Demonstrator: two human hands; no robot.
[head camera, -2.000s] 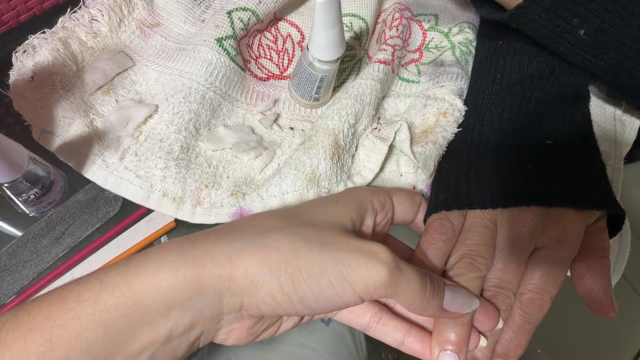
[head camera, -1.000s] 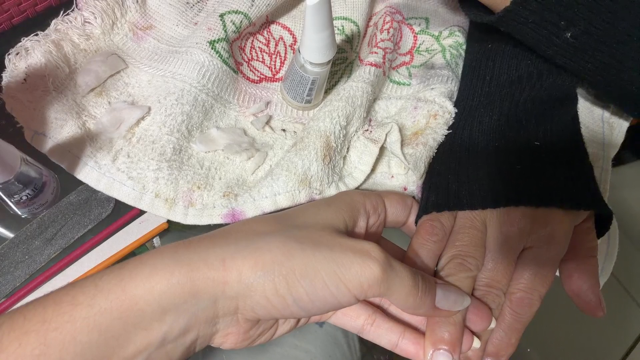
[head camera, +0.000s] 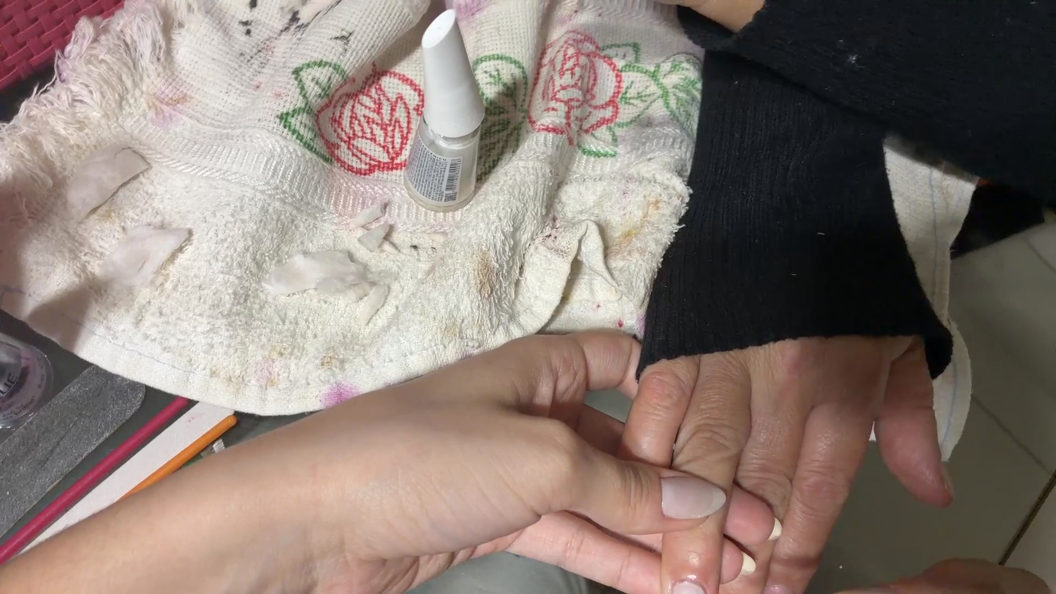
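Observation:
My left hand (head camera: 495, 470) comes in from the lower left and holds a finger of another person's hand (head camera: 792, 421), its thumb on top and its fingertips underneath. That other hand lies palm down, with a black knit sleeve (head camera: 792, 223) reaching over its knuckles. At the bottom right edge, only a small part of my right hand (head camera: 965, 577) shows; its fingers and anything in them are out of frame. A small clear bottle with a white cap (head camera: 450, 115) stands on the white towel (head camera: 462, 297), beyond my left hand.
Several cotton pieces (head camera: 318, 276) lie on the stained, rose-embroidered towel. At the lower left are a grey nail file (head camera: 70, 441), a pink stick (head camera: 95, 478), an orange stick (head camera: 181, 454) and a glass bottle (head camera: 21, 379). A tiled floor (head camera: 998, 355) shows at the right.
Part of my right hand has come into view at the bottom right edge. My left hand keeps its hold on the other person's finger.

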